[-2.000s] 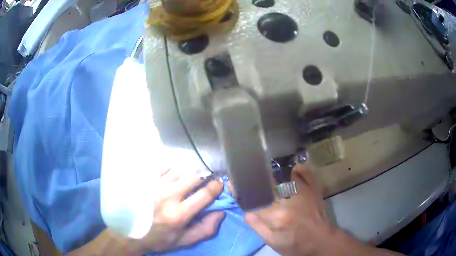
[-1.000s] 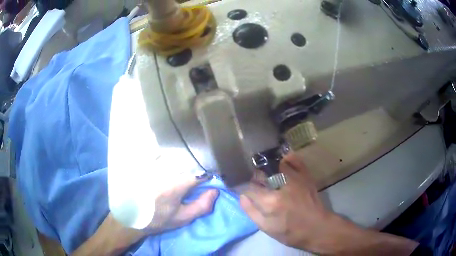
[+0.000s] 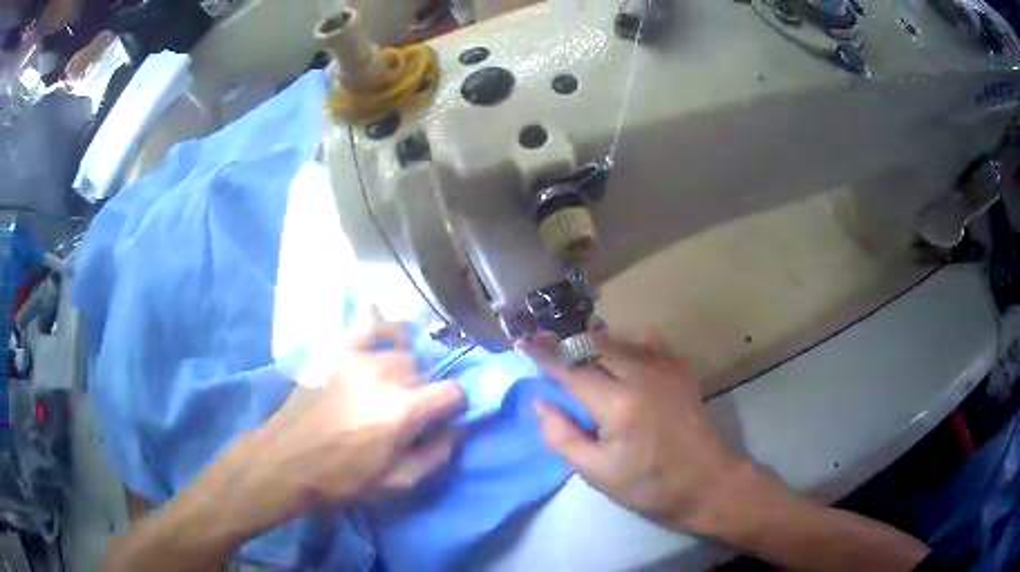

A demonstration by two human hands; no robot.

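A light blue garment (image 3: 190,291) lies in a large soft heap left of the sewing machine head (image 3: 716,145) and runs under it toward the front edge. My right hand (image 3: 643,430) is at the needle area, thumb and fingers pinching the blue cloth. My left hand (image 3: 364,419) is bare, blurred and brightly lit, over the garment left of the needle area; whether its fingers grip cloth is unclear. The presser foot and needle are too hidden to make out.
The glowing lamp (image 3: 308,279) stands between the heap and the head. Yellow bands (image 3: 386,86) circle the post on top. A ridged tension knob (image 3: 567,231) sticks out of the head's face. White table (image 3: 872,391) at right. Blue cloth also lies at the lower right edge.
The view has shifted, so the machine head appears smaller and farther up. My left hand has lifted back from the needle area and its fingers have curled. My right hand stays by the needle area.
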